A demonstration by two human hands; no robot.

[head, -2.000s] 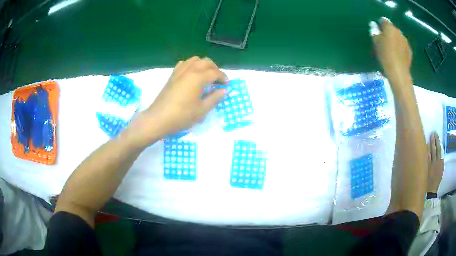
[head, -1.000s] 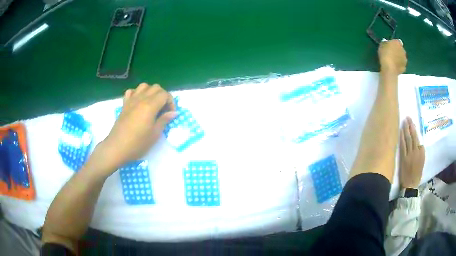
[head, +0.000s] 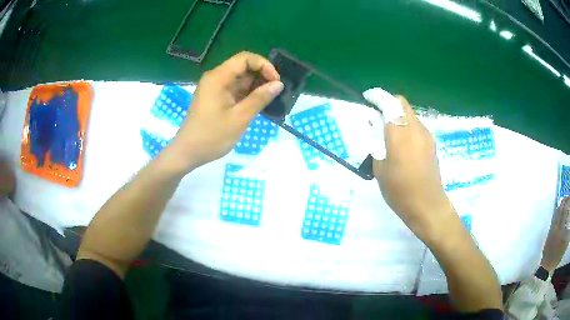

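My right hand [head: 406, 150], with white finger cots, grips the plain end of a black phone middle frame [head: 322, 142] and holds it tilted above the sheets. My left hand [head: 225, 112] is at the solid camera end, its thumb and forefinger brought close together over it. Whether a small pad is between them cannot be told. Below lie blue dotted adhesive sheets: one under the frame [head: 319, 132], one partly behind my left hand [head: 256, 134], and two nearer me, left [head: 242, 199] and right [head: 327, 215].
Another black frame [head: 187, 55] lies on the green conveyor belt [head: 350, 37]. An orange tray [head: 87, 119] with dark blue pieces is at left. More blue sheets [head: 172, 103] lie near it. Plastic-covered sheets [head: 467, 144] are at right. Another person's hand [head: 557, 237] is at the far right edge.
My right hand has come back from the far right of the belt with a black frame in it. My left hand has moved from the dotted sheet to the frame's camera end.
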